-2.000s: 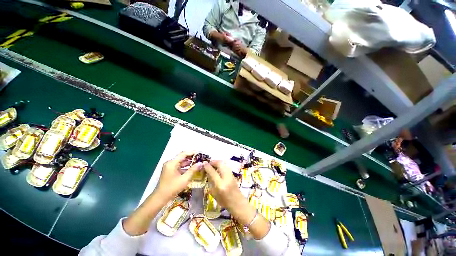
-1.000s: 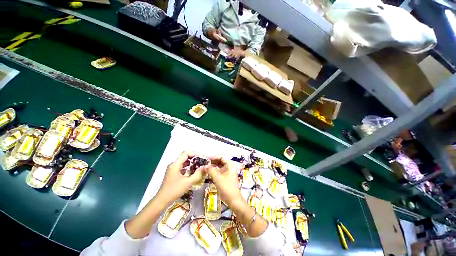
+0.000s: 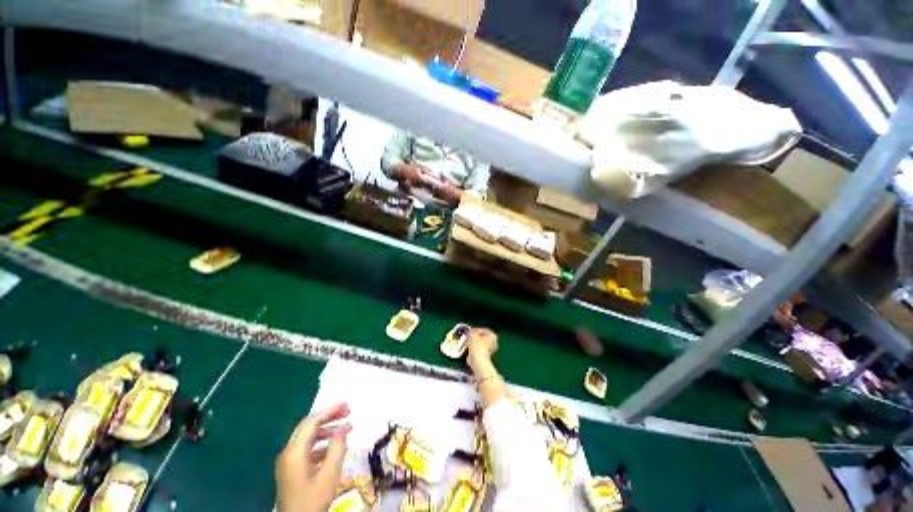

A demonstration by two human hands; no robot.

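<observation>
My right hand (image 3: 483, 345) reaches over the green conveyor belt, its bent fingers at the right end of a small cream housing unit (image 3: 455, 341) with a dark part inside. The fingertips are partly hidden. My left hand (image 3: 313, 456) is empty, fingers apart, over the left part of the white sheet (image 3: 345, 385). A housing unit with a yellow block (image 3: 412, 457) and dark leads lies between my arms. More such units lie on the sheet, partly covered by my right sleeve or cut off by the lower edge.
A heap of units (image 3: 75, 438) lies on the green bench at left. The belt carries other units (image 3: 402, 324), (image 3: 215, 260), (image 3: 596, 382). A grey shelf post (image 3: 731, 310) slants down at right. Cardboard (image 3: 798, 474) lies at lower right. A person (image 3: 435, 170) sits opposite, behind boxes.
The view has tilted up. My hands have parted: the right has moved out to the belt with a unit at its fingers, the left has opened. Belt units have moved right.
</observation>
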